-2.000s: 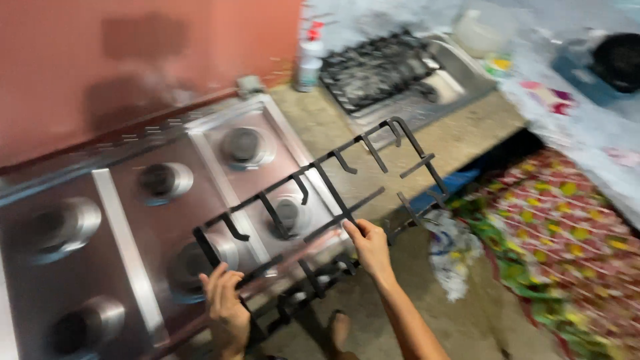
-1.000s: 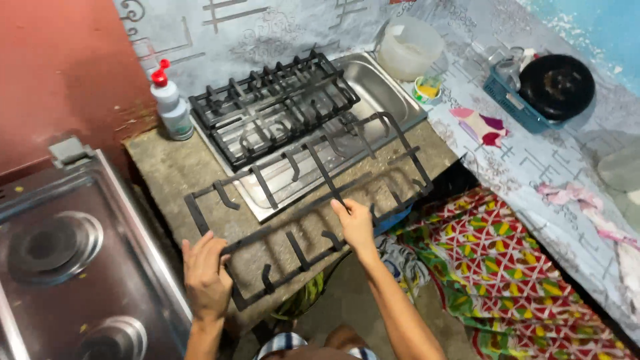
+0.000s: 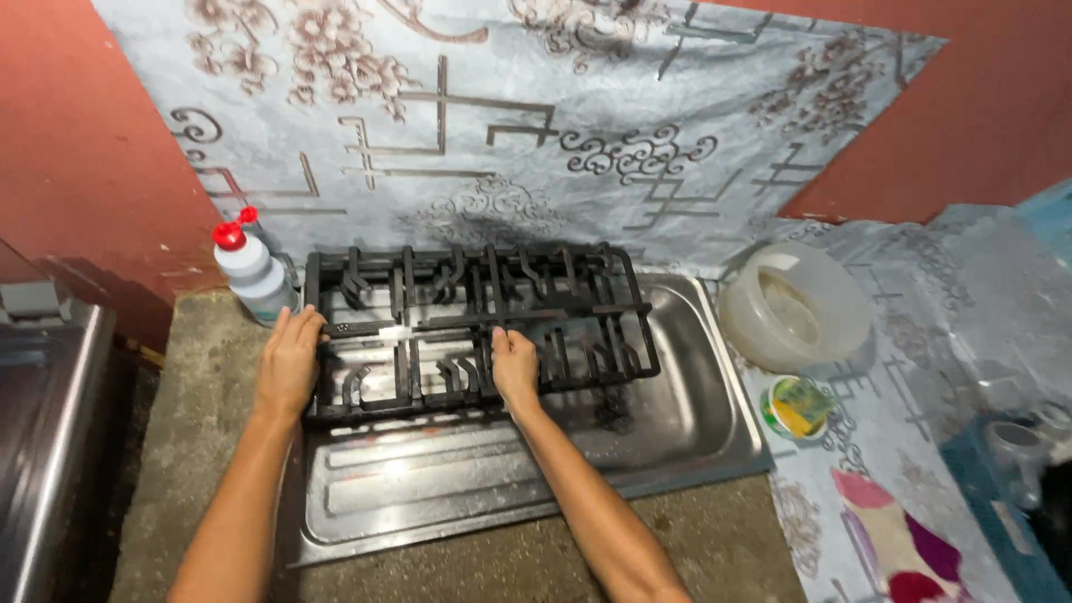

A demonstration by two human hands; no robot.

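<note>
A black metal stove grate (image 3: 536,316) lies over or just above other black grates on a stainless steel sink (image 3: 419,486), toward the wall. My left hand (image 3: 289,360) grips its left end, thumb hidden by the fingers. My right hand (image 3: 513,364) holds the middle bar, near the crosspiece. The grates overlap so closely that I cannot tell whether the held one rests fully on those beneath. The sink's drainboard shows in front of them and its basin to the right.
A white bottle with a red cap (image 3: 255,272) stands behind my left hand. Right of the sink are a translucent plastic tub (image 3: 796,306), a small container with a yellow-green sponge (image 3: 797,408) and a colourful cloth (image 3: 900,536). The gas stove (image 3: 50,435) is at far left.
Both hands have carried the grate from over the stove, past the concrete counter edge, to the grates on the sink. The view has swung toward the sink and wall.
</note>
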